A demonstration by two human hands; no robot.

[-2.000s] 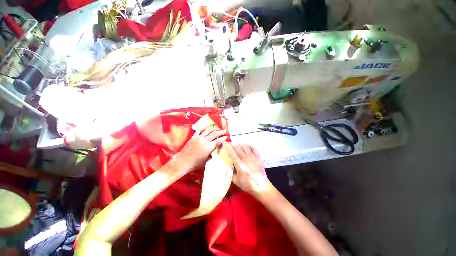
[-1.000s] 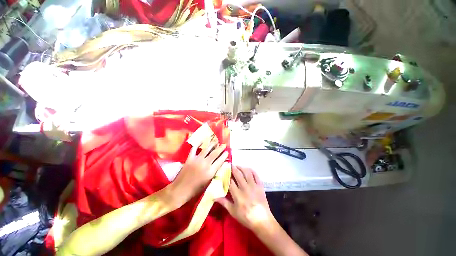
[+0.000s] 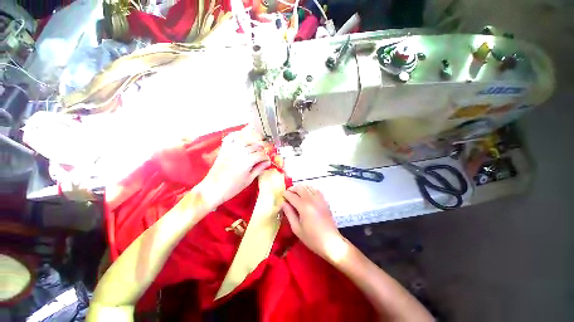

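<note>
A large bright red cloth lies over the table's front edge and my lap. A long flat yellow-gold strip runs along it, its top end near the needle area of the sewing machine. My left hand presses on the cloth and the strip's upper end, fingertips close to the presser foot. My right hand holds the strip and cloth edge lower down, at the table's front edge. The stitching point is partly hidden by glare and fingers.
Dark thread snips and black-handled shears lie on the table right of the cloth. Small parts sit at its right end. Tan-gold trim strips lie at the back left. A chair with a pale oval back stands at lower left.
My left hand has moved up to the presser foot. The strip's upper end has moved up with it, and its tail hangs straighter. My right hand stays beside the strip, slightly higher.
</note>
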